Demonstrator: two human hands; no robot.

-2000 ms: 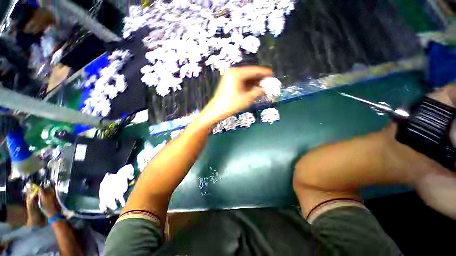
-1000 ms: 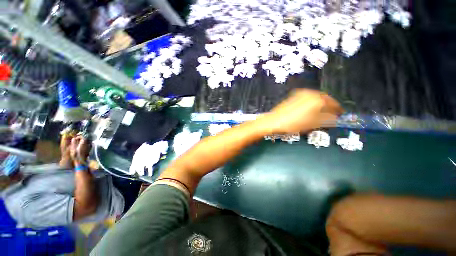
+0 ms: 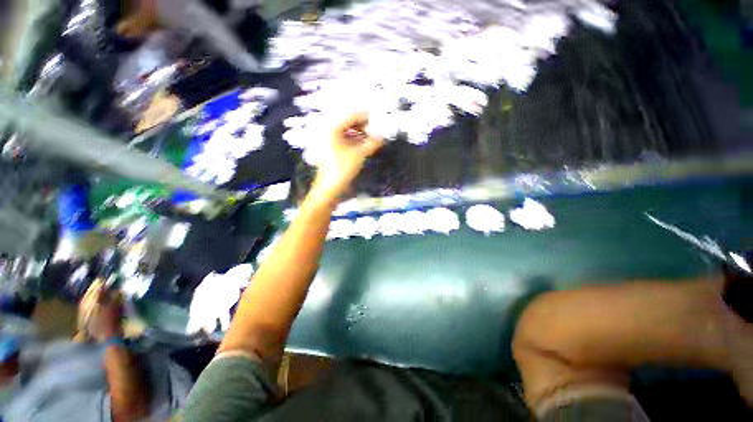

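Observation:
A large heap of white moulded parts [image 3: 413, 74] lies on the black conveyor belt [image 3: 636, 107]. My left hand [image 3: 353, 152] is at the heap's near edge, fingers bent close to the parts; blur hides whether it grips one. A row of white parts [image 3: 485, 218] lies on the green mat [image 3: 413, 288] along the belt edge rail [image 3: 611, 175]. My right hand [image 3: 741, 350] is at the right edge, mostly cut off, around the black electric screwdriver [image 3: 737, 295]. Its thin silver bit [image 3: 681, 233] points up and left over the mat, away from the row.
Tiny screws [image 3: 357, 312] lie on the mat before me. A white lump [image 3: 216, 301] sits at the mat's left. More white parts [image 3: 227, 144] lie on a smaller dark surface at the upper left. Another person's hands [image 3: 99, 313] are at the lower left.
The white part earlier in my left hand is now at the right end of the row. That hand has moved from the rail back to the heap. The view has shifted.

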